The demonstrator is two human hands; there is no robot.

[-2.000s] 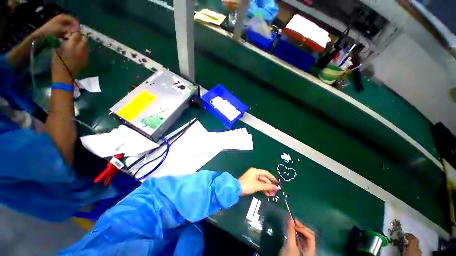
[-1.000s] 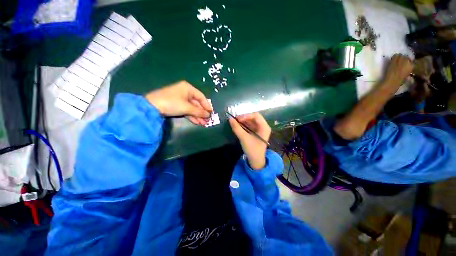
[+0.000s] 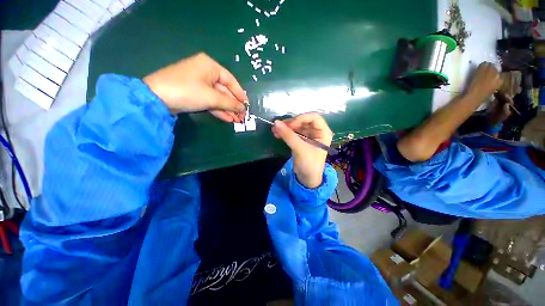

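My left hand (image 3: 206,89) is above the green bench, thumb and forefinger pinching a tiny component (image 3: 246,106), mostly hidden by the fingertips. My right hand (image 3: 306,140) holds thin tweezers (image 3: 305,138), and their tip reaches left to the left fingertips. A small white pad sheet (image 3: 245,125), seen as two pale rectangles, lies on the bench just under the left fingertips. Tiny white pieces (image 3: 257,45) are scattered beyond the hands, with part of a curved outline of them at the top edge.
The green bench (image 3: 322,48) ends just in front of me. A white strip sheet (image 3: 48,57) lies at left. A solder wire spool (image 3: 431,61) stands at right. Beyond it are a neighbour's arm (image 3: 442,119) and small metal parts (image 3: 456,27) on white paper.
The view has shifted, so the scattered pieces sit higher in the picture. The tweezer tip, earlier a little right of the left fingertips, is now at them. The blue bin has left the view.
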